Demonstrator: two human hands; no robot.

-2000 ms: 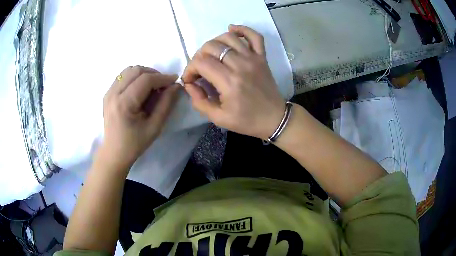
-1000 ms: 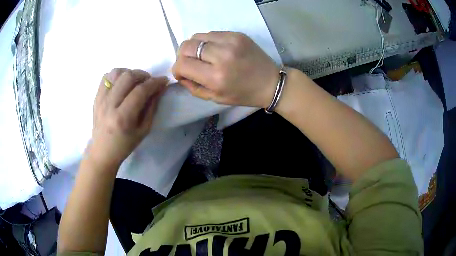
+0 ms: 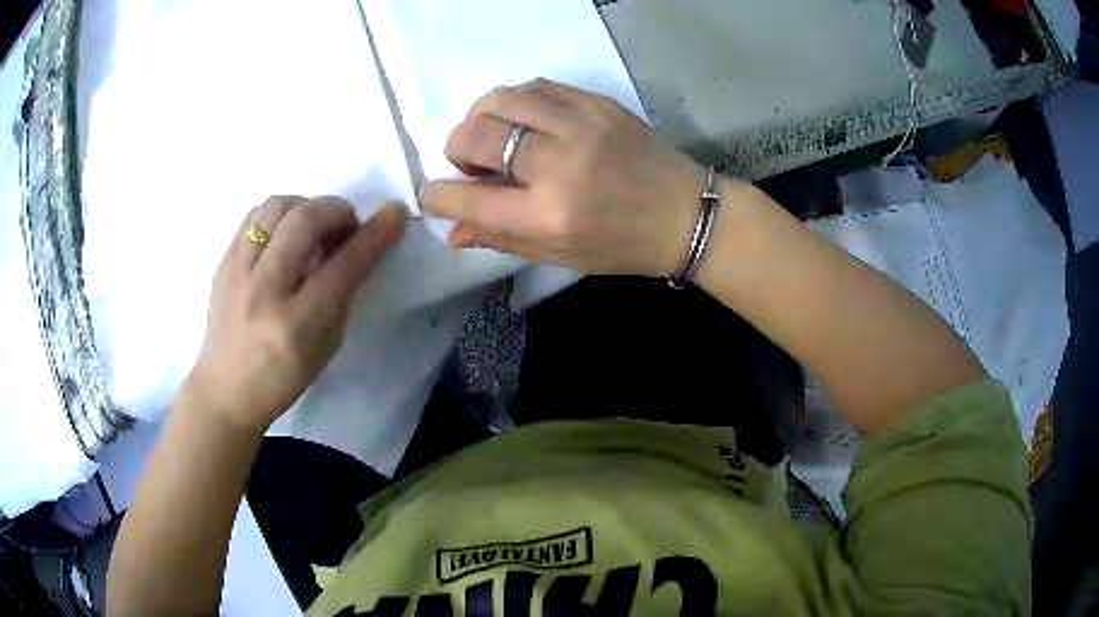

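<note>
A large white garment panel (image 3: 229,109) covers the left and middle of the table and hangs over its front edge. A dark seam (image 3: 388,90) runs down it from the top to between my hands. My left hand (image 3: 289,283), with a gold ring, pinches the cloth edge at the lower end of the seam between thumb and fingers. My right hand (image 3: 579,181), with a silver ring and a bracelet, has its thumb and index finger at the same spot, close to my left fingertips. The right fingertips' hold on the cloth is partly hidden.
A measuring tape strip (image 3: 832,135) lines the table's front edge. White cut pieces (image 3: 964,265) are stacked at the right below it. A loose thread (image 3: 906,109) hangs over the edge. A silvery taped strip (image 3: 54,241) lies at the left. Dark-clothed lap is below.
Both hands have moved left with the cloth edge and seam. The right hand's fingers have changed their grasp and the thumb and index now point left at the seam end.
</note>
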